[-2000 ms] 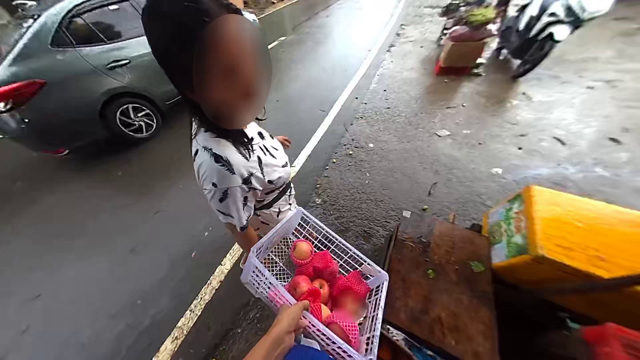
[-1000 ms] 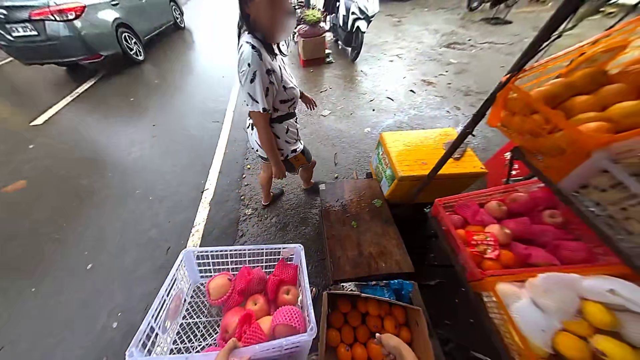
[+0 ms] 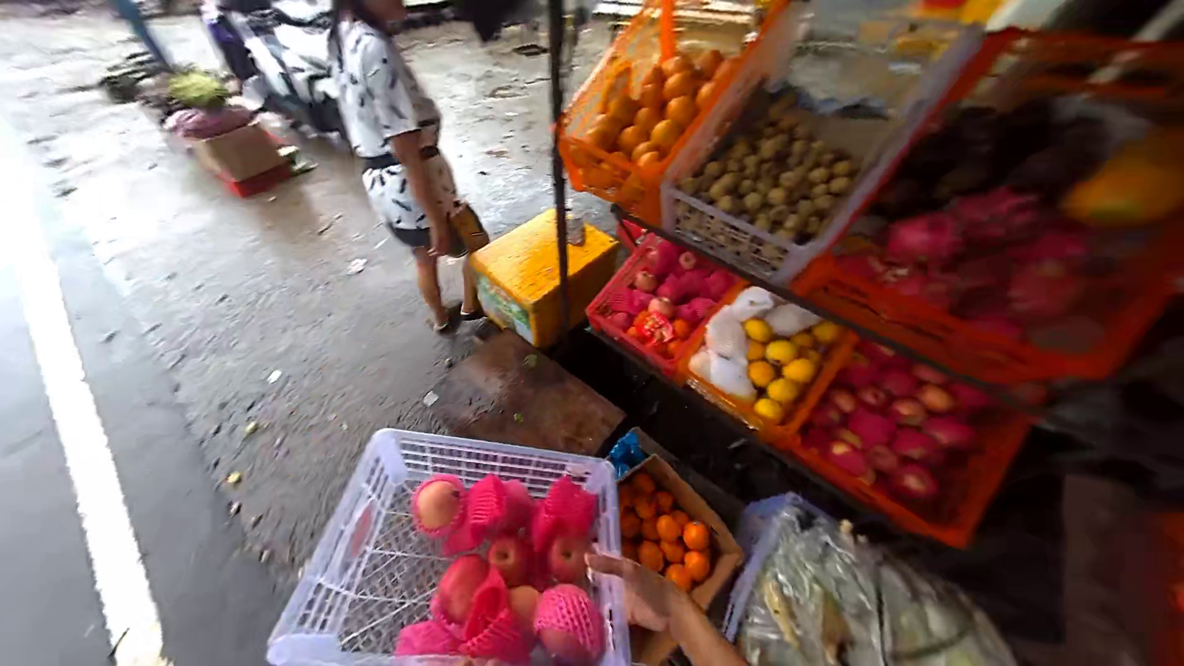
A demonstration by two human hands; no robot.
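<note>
A white plastic crate (image 3: 416, 449) with apples (image 3: 509, 560), several in pink foam nets, fills the lower middle of the view. My right hand (image 3: 647, 597) comes in from the bottom right and holds the crate's right rim, a finger reaching over it. Just beyond that hand, a cardboard box (image 3: 717, 523) holds small orange citrus fruits (image 3: 671, 527). My left hand is not in view.
A person (image 3: 398, 139) in a patterned white shirt stands beside a yellow box (image 3: 546, 268). Crates of oranges (image 3: 647, 106), small brown fruits (image 3: 777, 171), yellow fruits (image 3: 782, 361) and netted apples (image 3: 888, 416) line the right. A dark pole (image 3: 560, 176) rises among them. A wooden board (image 3: 527, 393) lies beyond the crate.
The view has swung right toward the fruit stand. The person has moved away from the crate, which the person's arm reached two seconds ago. My right hand has gone from the citrus box to the crate's rim.
</note>
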